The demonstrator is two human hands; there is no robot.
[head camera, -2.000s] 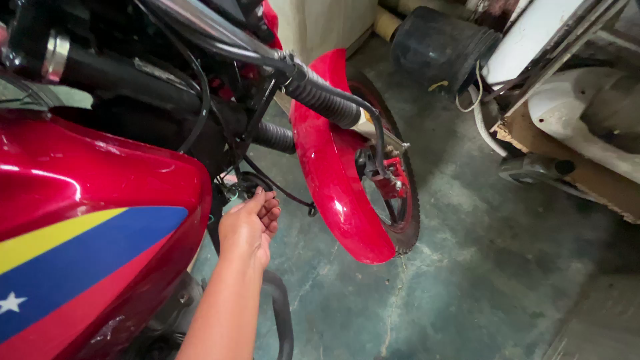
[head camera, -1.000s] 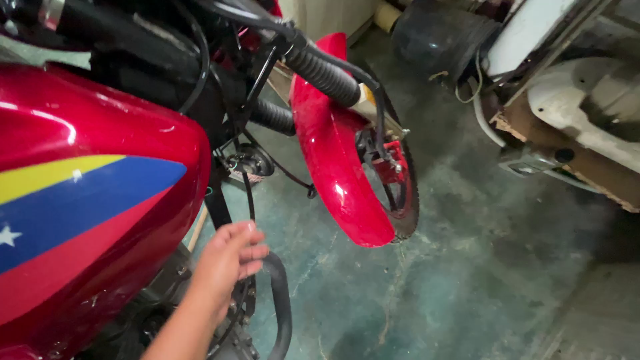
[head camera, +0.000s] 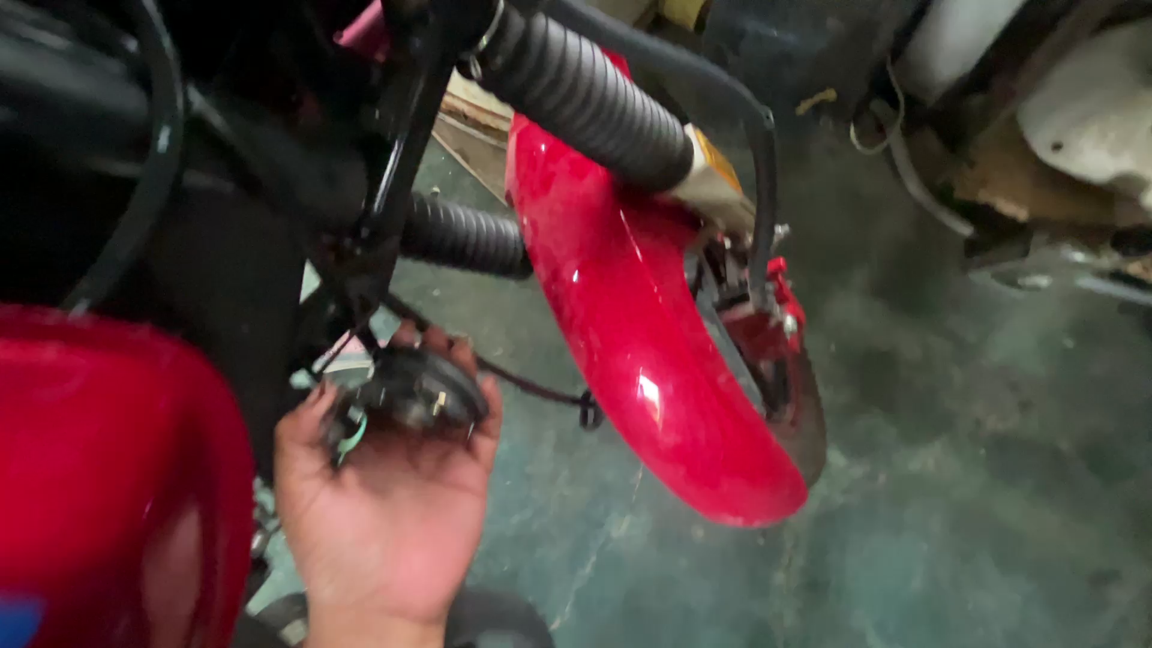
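Observation:
My left hand (head camera: 387, 504) is at the lower left, palm up. Its fingers and thumb are around a round, black, disc-shaped part, which looks like a motorcycle horn (head camera: 427, 391). A short green wire shows beside my thumb. The horn sits below the dark frame of a red motorcycle, between its fuel tank (head camera: 117, 450) and its red front fender (head camera: 621, 324). A black cable (head camera: 540, 387) runs from near the horn toward the fender. Above are two ribbed rubber fork boots (head camera: 594, 103). My right hand is not in view.
A black hose (head camera: 760, 135) curves down toward the red brake caliper (head camera: 787, 301) beside the front wheel. The green concrete floor (head camera: 918, 504) lies to the right. A dark container (head camera: 783, 54), a loose pale cord and a white body panel (head camera: 1093, 108) stand at the upper right.
My left hand has moved up from below the horn, turned palm up and taken hold of it. The view has come closer to the front of the motorcycle.

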